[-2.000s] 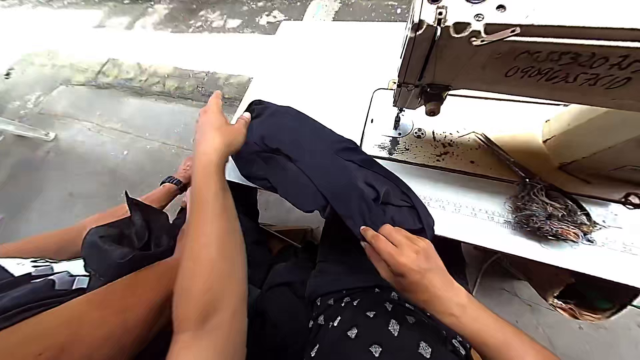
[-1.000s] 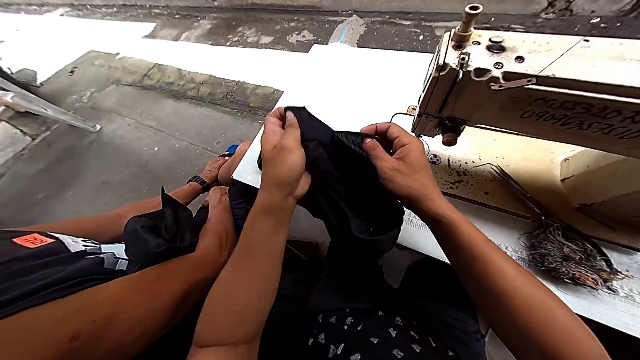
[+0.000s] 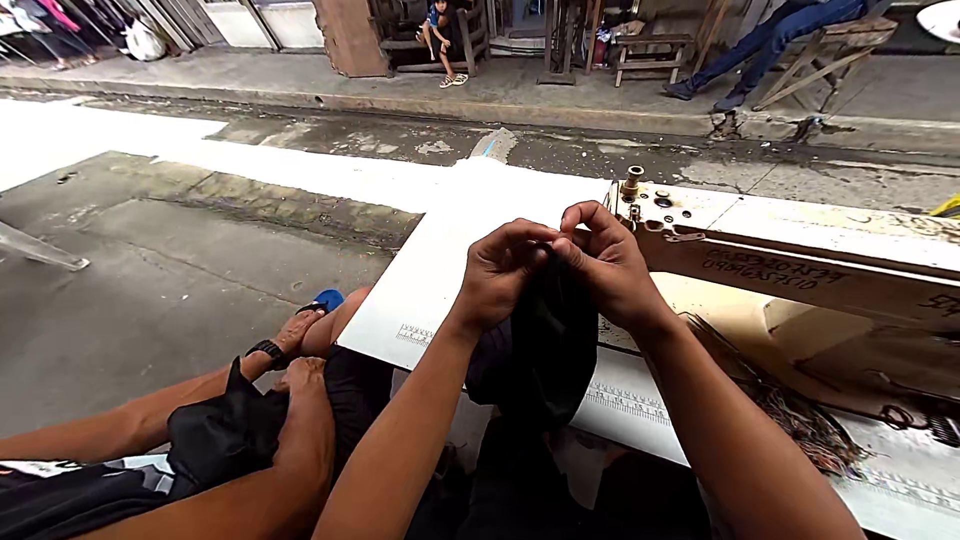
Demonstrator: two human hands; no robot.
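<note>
Both of my hands are raised together over the white table's front edge, just left of the sewing machine's head. My left hand point(image 3: 506, 274) pinches the top edge of a black cloth garment point(image 3: 555, 337). With its thumb and forefinger, my right hand point(image 3: 604, 262) grips the same edge, its fingertips touching those of the left. From there the cloth hangs down past the table edge toward my lap. The industrial sewing machine point(image 3: 795, 262) stands at the right; its needle area is hidden behind my right hand and forearm.
A bundle of loose thread ends point(image 3: 810, 435) lies on the machine bed at right. The white tabletop point(image 3: 405, 292) bears a printed ruler strip. At left, close beside me, a person sits with black cloth point(image 3: 229, 427) by their arms. Across the street sit other people.
The hands have gone from lying spread on the cloth, to holding it apart, to meeting fingertip to fingertip with it hanging below. The view has tilted up.
</note>
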